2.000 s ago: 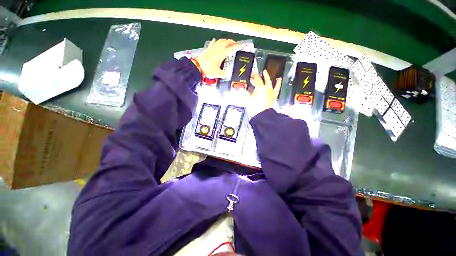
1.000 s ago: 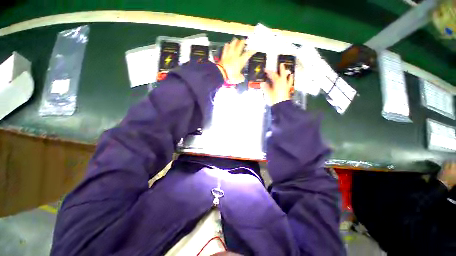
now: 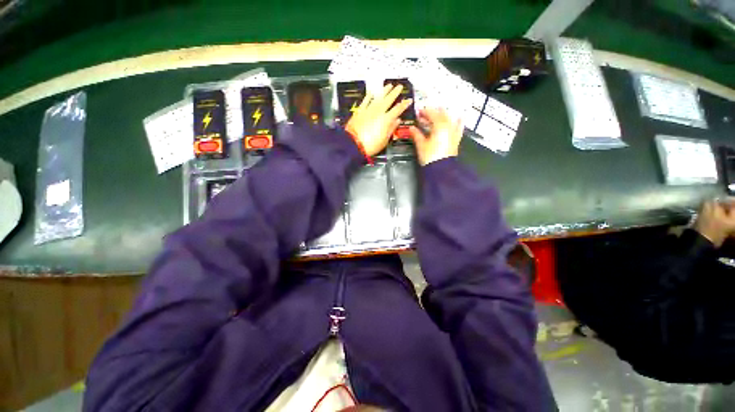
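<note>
A clear blister tray [image 3: 369, 211] lies in front of me. Several phones lie face down in its back row, black with yellow lightning marks and red-orange ends, such as the leftmost phone back [image 3: 209, 121]. One pocket holds a plain dark unit [image 3: 306, 102]. My left hand [image 3: 375, 121] has its fingers spread over the two rightmost phones, fingertips on the last one. My right hand [image 3: 438, 135] is at that last phone's right lower edge, fingers bent. Whether either hand grips it is unclear. My left sleeve hides part of the tray's front row.
Sticker sheets [image 3: 360, 58] fan behind the tray, with a cut sheet strip [image 3: 496, 125] at right. Stacked black parts [image 3: 516, 64] and bagged sheet packs [image 3: 587, 92] lie further right. An empty plastic bag [image 3: 60, 165] is at left. Another person's hand [image 3: 714, 221] shows at far right.
The view has swung right, so the tray appears further left. My left hand has moved right across the tray to the rightmost phone. My right hand has shifted to that phone's right side.
</note>
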